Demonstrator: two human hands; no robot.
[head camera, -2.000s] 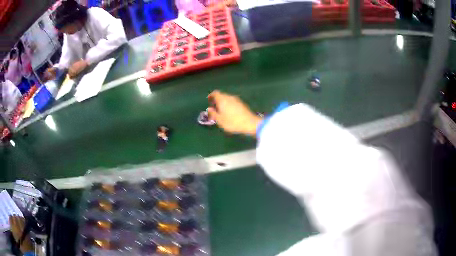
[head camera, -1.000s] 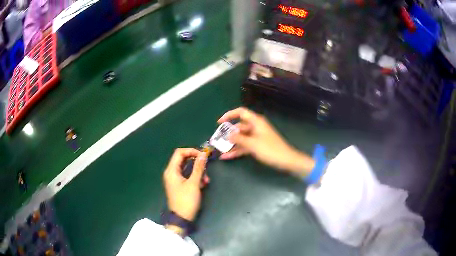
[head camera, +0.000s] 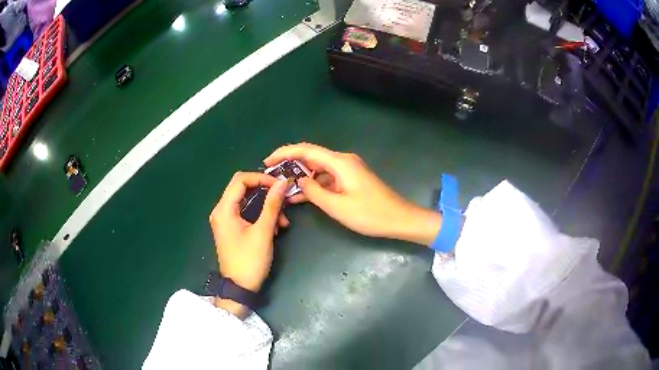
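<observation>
A small module (head camera: 290, 173), dark with a white or silver edge, is held between the fingertips of both hands above the green bench. My left hand (head camera: 249, 217) pinches a dark piece at its lower left side with thumb and index finger. My right hand (head camera: 339, 186), with a blue band at the wrist, grips the module from the right and around its top edge. An orange bit shows where the thumbs meet. The fingers hide part of both pieces, so I cannot tell whether they are joined.
A black test fixture (head camera: 405, 87) with a white label (head camera: 394, 16) stands behind the hands at the right. Small modules (head camera: 74, 175) lie on the belt beyond the pale metal strip (head camera: 184, 115). A red tray (head camera: 35, 87) is at the upper left, a clear blister tray (head camera: 47, 318) at the lower left.
My right hand has gone from the belt to the bench, where both hands came together. Since a second ago the right fingers have closed around the part, its dark side now showing. The view has shifted.
</observation>
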